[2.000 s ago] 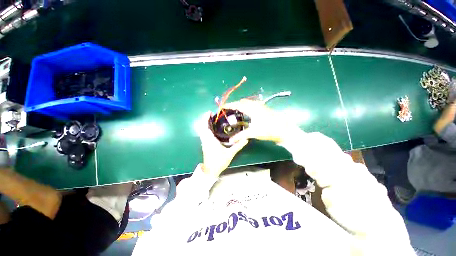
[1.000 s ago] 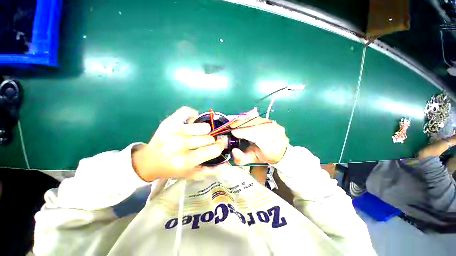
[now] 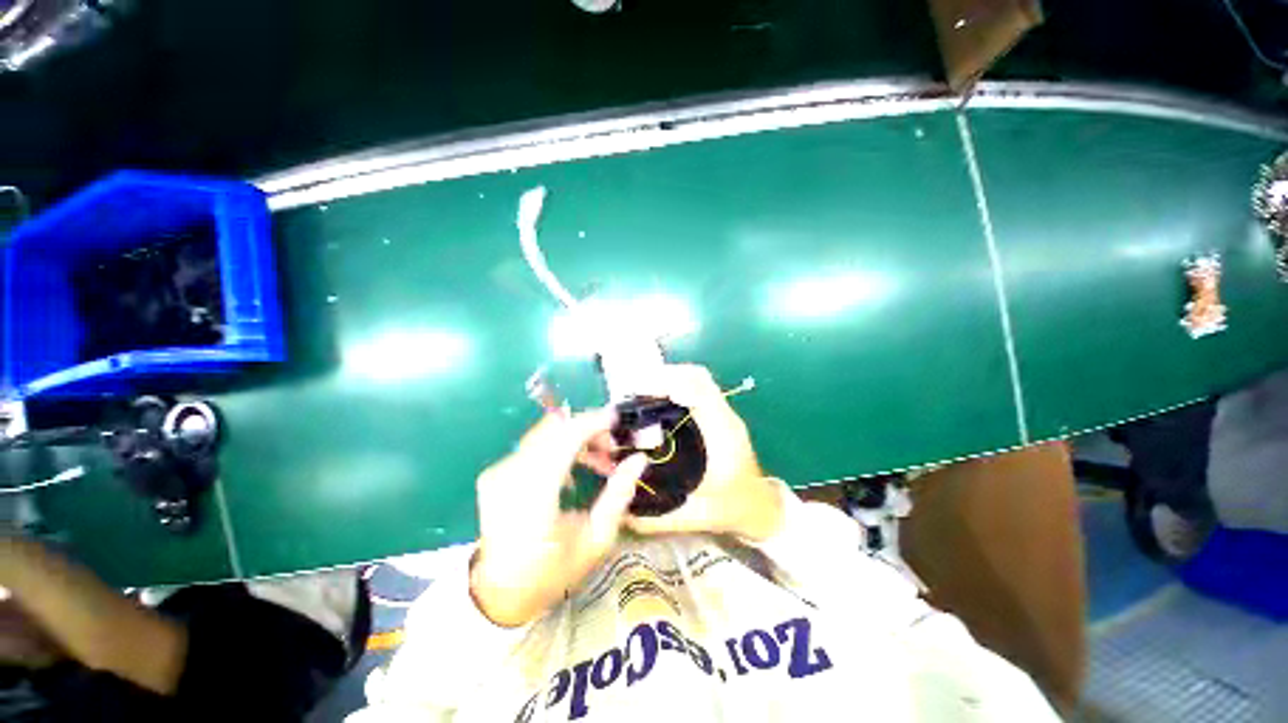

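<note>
A white housing (image 3: 633, 360) with a round black open interior (image 3: 675, 473) is held above the front edge of the green bench. My left hand (image 3: 544, 523) is on its left side, fingers at the opening. My right hand (image 3: 735, 459) wraps its right side. A small white plug (image 3: 648, 435) and a thin yellow wire show in the opening. Reddish wires stick out near my left fingertips. A white tail cable (image 3: 531, 240) runs from the housing away over the bench. The inside of the housing is partly hidden by my fingers.
A blue bin (image 3: 252, 276) with black parts stands at left, black round parts (image 3: 170, 459) beside it. A coppery bunch (image 3: 1203, 297) and a metal pile (image 3: 1275, 198) lie at far right. A brown flap (image 3: 982, 36) is at the back. Another person's arm (image 3: 92, 622) is at lower left.
The housing has turned, so its white arm and tail cable now point away from me. My left hand has moved from across the wires to the left rim; the view has shifted too.
</note>
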